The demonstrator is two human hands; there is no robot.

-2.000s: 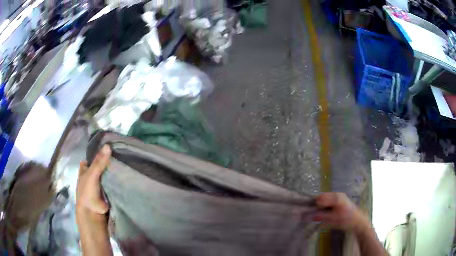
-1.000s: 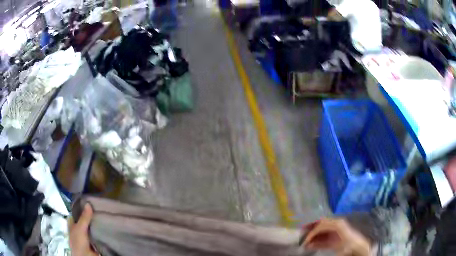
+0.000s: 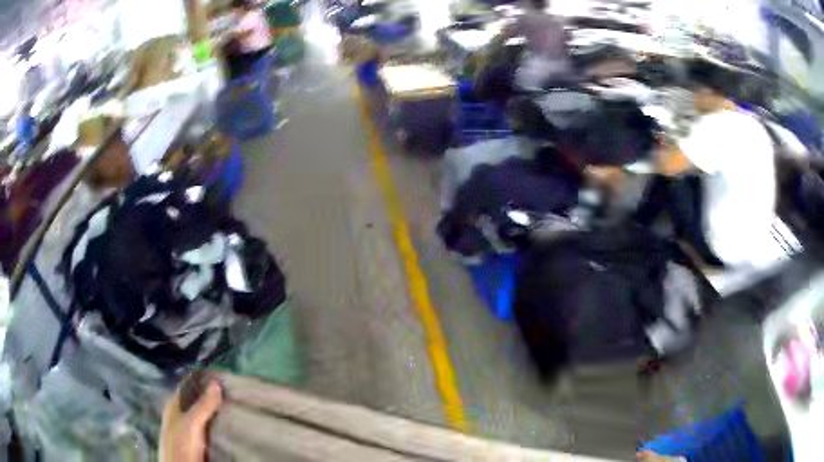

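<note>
A grey-brown part-sewn garment point(image 3: 361, 435) is stretched across the bottom of the view, its long edge showing as a folded band. My left hand point(image 3: 191, 424) grips its left end, with the thumb on top of the cloth. The band slopes down to the right and leaves the picture at the bottom. Of my right hand point(image 3: 658, 457) only a small blurred bit shows at the bottom edge, so its hold on the cloth cannot be seen.
A grey aisle with a yellow line point(image 3: 411, 271) runs ahead. Dark cloth heaps point(image 3: 172, 271) stand left, beside a green bundle point(image 3: 273, 347). Dark cloth point(image 3: 596, 289) and a blue crate point(image 3: 709, 440) are right. A person in white point(image 3: 741, 180) works at the right; another person point(image 3: 248, 41) is far off.
The view has moved forward along the aisle and tilted up. The garment and both hands sit lower in the picture, and my right hand is now nearly cut off. The cloth heaps and white-clad person are nearer.
</note>
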